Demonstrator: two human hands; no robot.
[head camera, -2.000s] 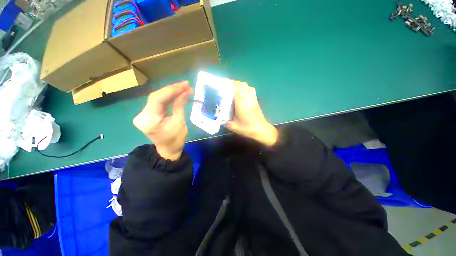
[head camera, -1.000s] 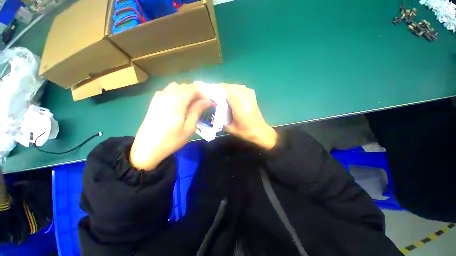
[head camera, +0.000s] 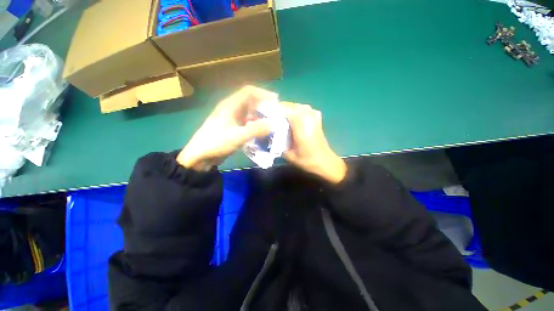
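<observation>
The white housing (head camera: 280, 138) is held in front of me over the bench's front edge, with its open side facing up and left. A dark blue thing shows inside it; glare hides the detail. My right hand (head camera: 313, 136) grips the housing's right side. My left hand (head camera: 231, 124) is on its left side, with the thumb reaching over the opening. I cannot tell whether the left fingers hold a wire or press on something inside.
An open brown carton (head camera: 225, 48) with blue battery packs (head camera: 176, 16) stands at the back left. A clear plastic bag (head camera: 27, 103) lies at far left. Brassy metal fittings (head camera: 513, 45) and small white parts (head camera: 537, 23) lie at far right. Blue bins (head camera: 91, 243) are below the bench edge.
My left hand has moved from beside the housing onto it, and its thumb now lies over the opening. The white piece and black cable at the left are no longer seen on the bench. The view has shifted slightly.
</observation>
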